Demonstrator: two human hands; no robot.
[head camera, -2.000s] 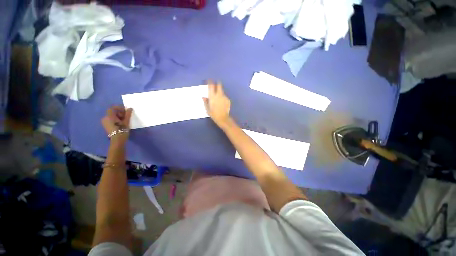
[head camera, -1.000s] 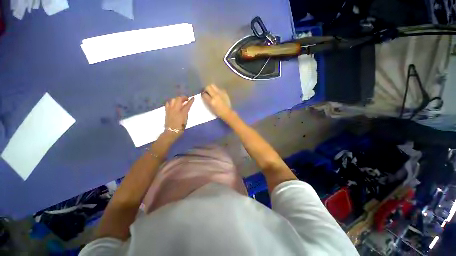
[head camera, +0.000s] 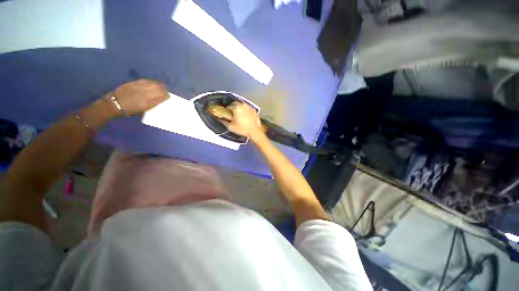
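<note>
A white fabric piece (head camera: 181, 121) lies on the blue-purple ironing table near its front edge. My right hand (head camera: 244, 120) grips the wooden handle of the steam iron (head camera: 213, 118), whose soleplate rests on the right part of the piece, tip pointing left. My left hand (head camera: 139, 96) is at the piece's left end, fingers on or at its upper left corner; whether they pinch the cloth is unclear. A narrow folded white strip (head camera: 225, 41) lies beyond the iron. A wider flat white piece (head camera: 54, 24) lies at the far left.
A dark brown flat pad (head camera: 339, 31) and a black phone (head camera: 312, 8) lie at the far right of the table. A light blue scrap (head camera: 243, 10) is at the far edge. The iron's dark hose (head camera: 290, 138) runs right. Wire hangers (head camera: 369, 219) show at lower right.
My right hand has left the fabric and taken hold of the iron, now on the piece. My left hand has moved to the piece's left end. The camera view has shifted.
</note>
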